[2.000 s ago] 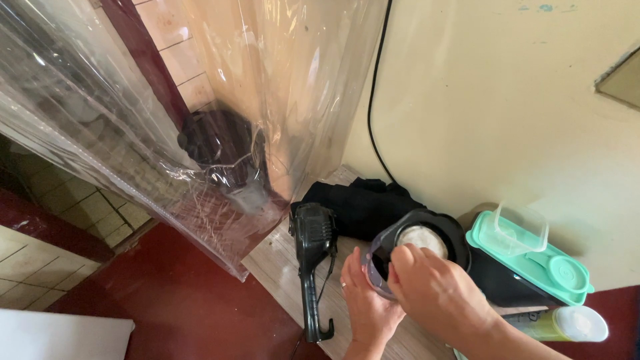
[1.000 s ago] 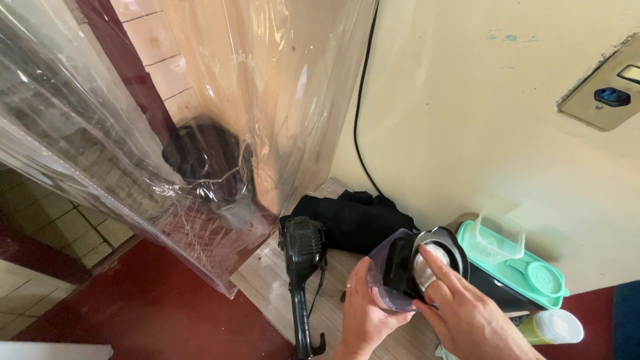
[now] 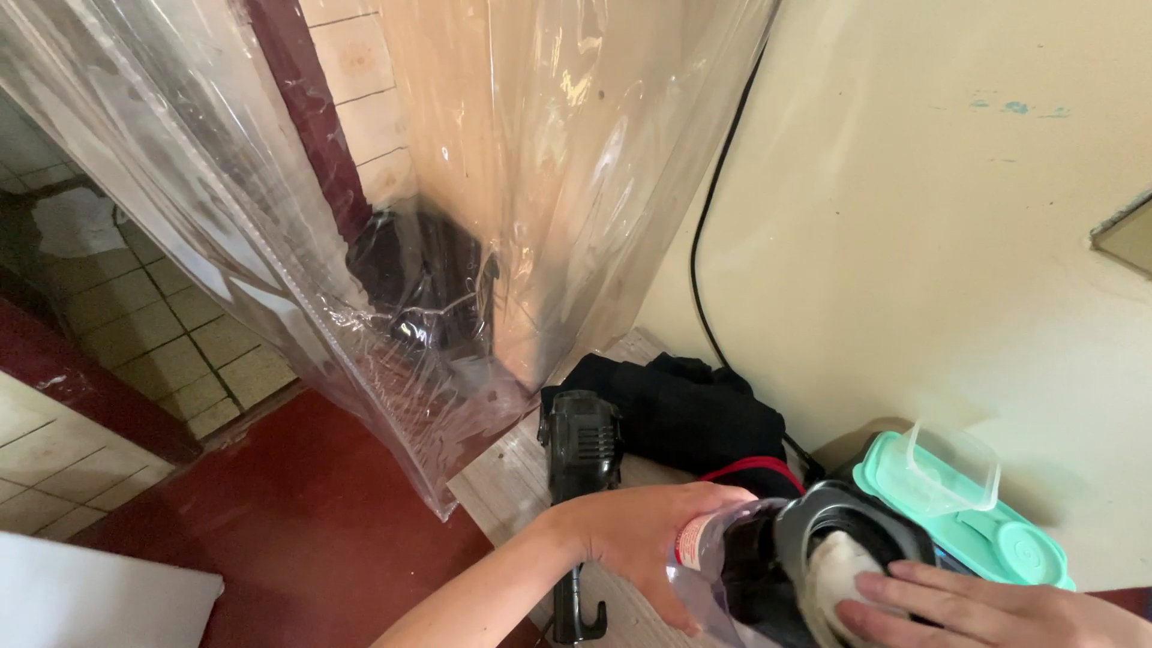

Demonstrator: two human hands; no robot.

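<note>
My left hand (image 3: 643, 540) is wrapped around a clear plastic container (image 3: 706, 576) that bears a label and has something dark inside. At its tilted mouth is a black plastic rim or funnel (image 3: 805, 513). The fingers of my right hand (image 3: 972, 603) press on a whitish lump (image 3: 837, 576) inside that black opening; what it is made of I cannot tell. Left of the container, partly behind my left wrist, a black handheld device with vent slots and a hooked handle (image 3: 583, 445) lies on the wooden surface. Folded black cloth (image 3: 666, 414) lies behind my left hand.
A mint-green lid (image 3: 1026, 549) and a clear small tub (image 3: 954, 472) stand against the wall at right. A black cable (image 3: 697, 243) runs down the wall. A clear plastic curtain (image 3: 576, 180) hangs beside the wooden tabletop (image 3: 504, 468). At lower left is a white surface (image 3: 99, 589).
The container has tipped onto its side, its opening now turned toward my right hand. My left hand has come round onto its far side. The red edge on the black cloth now shows.
</note>
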